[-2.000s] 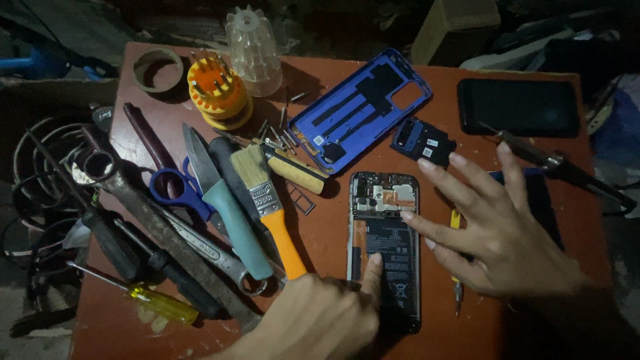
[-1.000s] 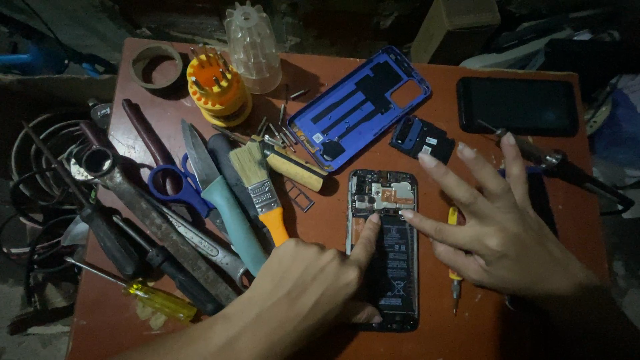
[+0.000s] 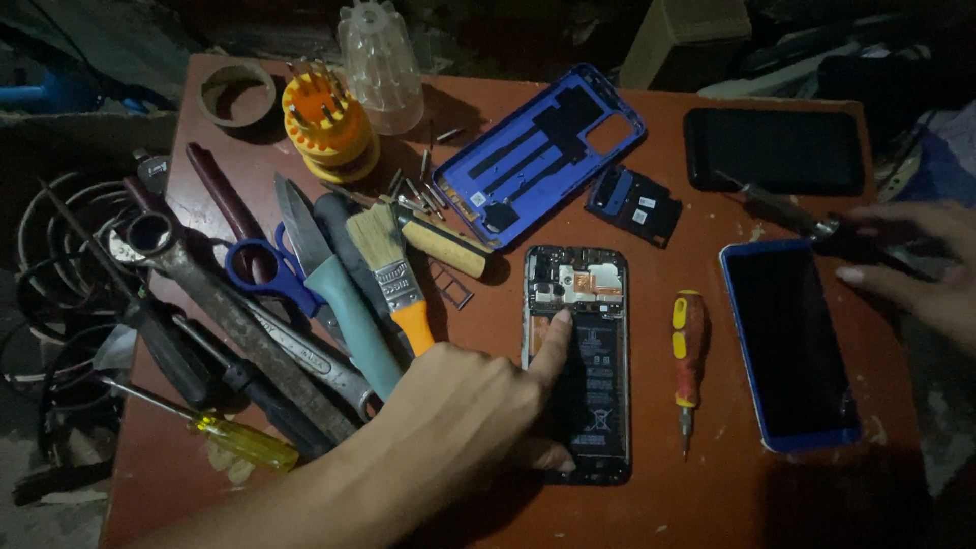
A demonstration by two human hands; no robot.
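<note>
An opened smartphone [image 3: 598, 381] lies with its battery and circuit board exposed. My left hand [image 3: 488, 396] rests over its left side, index fingertip at the battery's top edge and thumb near the phone's lower end. At the right edge, my right hand [image 3: 911, 267] is beside a soldering iron [image 3: 785, 210], fingers apart; whether it touches the iron's dark handle cannot be told. A red and yellow screwdriver [image 3: 688, 351] lies between the opened phone and a blue-edged smartphone [image 3: 793, 343]. Above are a blue phone back cover [image 3: 545, 156] and a black inner phone cover [image 3: 634, 206].
Left of the phone lie a paintbrush [image 3: 393, 278], a teal-handled knife [image 3: 351, 320], scissors [image 3: 267, 267], wrenches [image 3: 305, 354] and several screwdrivers. A yellow bit holder [image 3: 329, 130], loose bits [image 3: 415, 191] and a tape roll [image 3: 238, 99] stand behind. A black phone [image 3: 774, 151] lies at back right.
My right hand has moved right, away from the opened phone, to beside the soldering iron. The screwdriver and blue-edged phone are now uncovered. My left index fingertip was higher, at the circuit board, one second ago.
</note>
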